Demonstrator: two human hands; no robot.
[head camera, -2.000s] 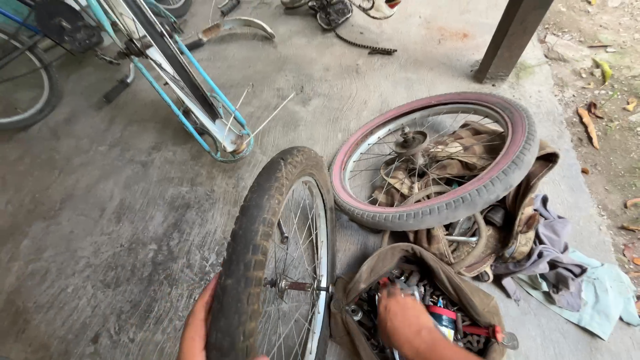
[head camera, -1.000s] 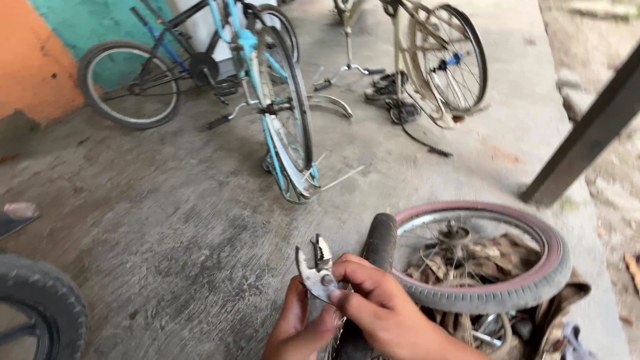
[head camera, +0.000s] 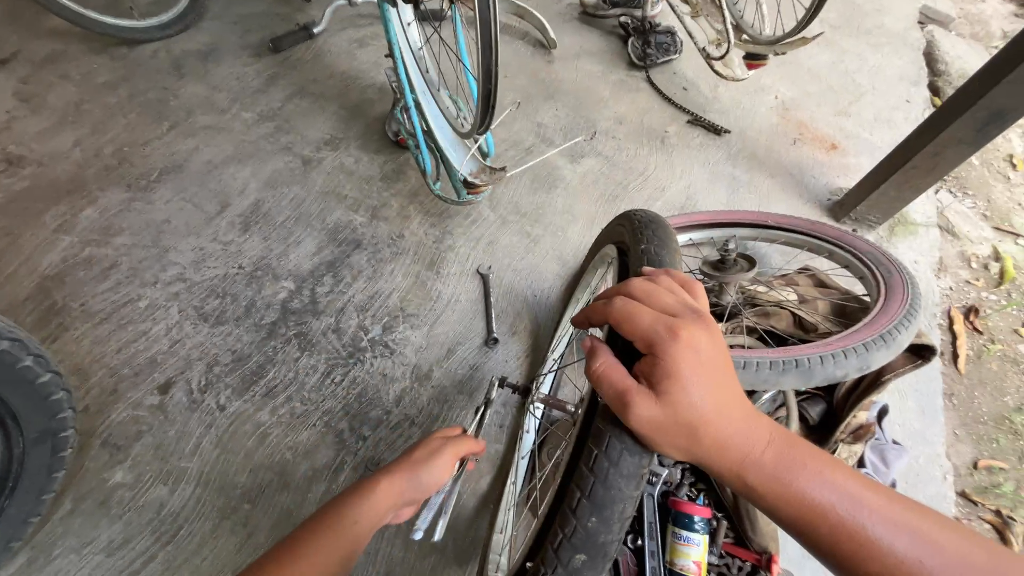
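Observation:
Slip-joint pliers (head camera: 452, 496) are held by their handles in my left hand (head camera: 428, 472), at lower centre; their jaws meet the end of the axle (head camera: 514, 387) of a bicycle wheel with a black tyre (head camera: 596, 480). The wheel stands upright, its silver rim turned left. My right hand (head camera: 656, 352) rests over the top of that tyre, thumb and fingers apart around it; its palm is hidden. A combination wrench (head camera: 489, 308) lies on the concrete floor, left of the wheel.
A red-rimmed wheel (head camera: 892, 300) lies on a cloth bag at right. Below it, tools and a labelled jar (head camera: 688, 536) fill another bag. A blue bicycle frame (head camera: 412, 104) is ahead, a post (head camera: 936, 132) at right, a black tyre (head camera: 32, 432) at far left.
The pliers, held in both hands in front one second ago, are now in my left hand at the axle. My right hand has moved onto the tyre.

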